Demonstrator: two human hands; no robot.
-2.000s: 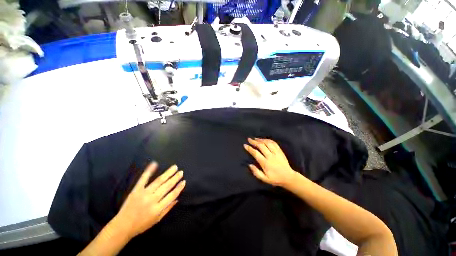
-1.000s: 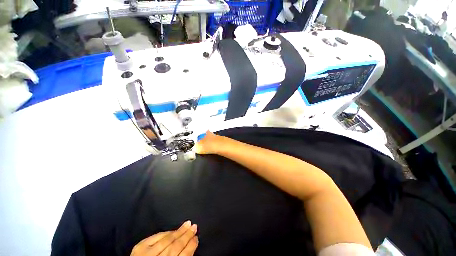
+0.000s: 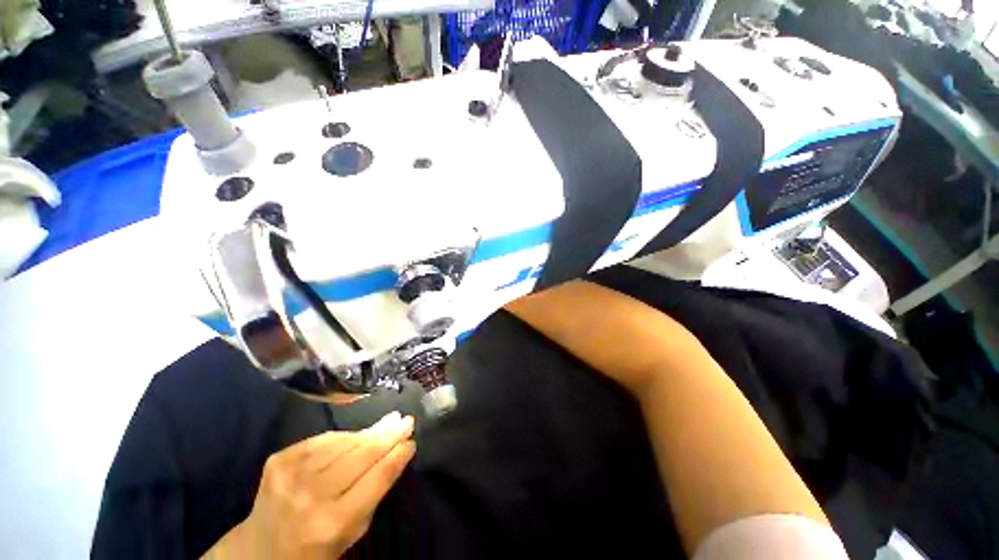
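Note:
The black garment piece [image 3: 526, 421] covers the machine bed and hangs toward me. The white sewing machine [image 3: 438, 186] stands over it, its head end large in view. My left hand [image 3: 334, 481] is on the cloth just in front of the needle area, fingers together and fingertips bunched; whether they pinch cloth is unclear. My right forearm reaches under the machine arm, and my right hand is mostly hidden behind the head. A skin-coloured strip shows below the curved metal guard [image 3: 268, 328]. Needle and presser foot are hidden.
Two black bands [image 3: 592, 164] hang over the machine arm. A dark control panel [image 3: 822, 181] is at its right end. A blue surface [image 3: 110, 191] is behind at left, a blue crate [image 3: 515, 24] at the back. More dark cloth lies at right.
The view has moved closer to the machine head. My left hand has moved up to the needle area. My right hand has gone from the cloth to behind the head.

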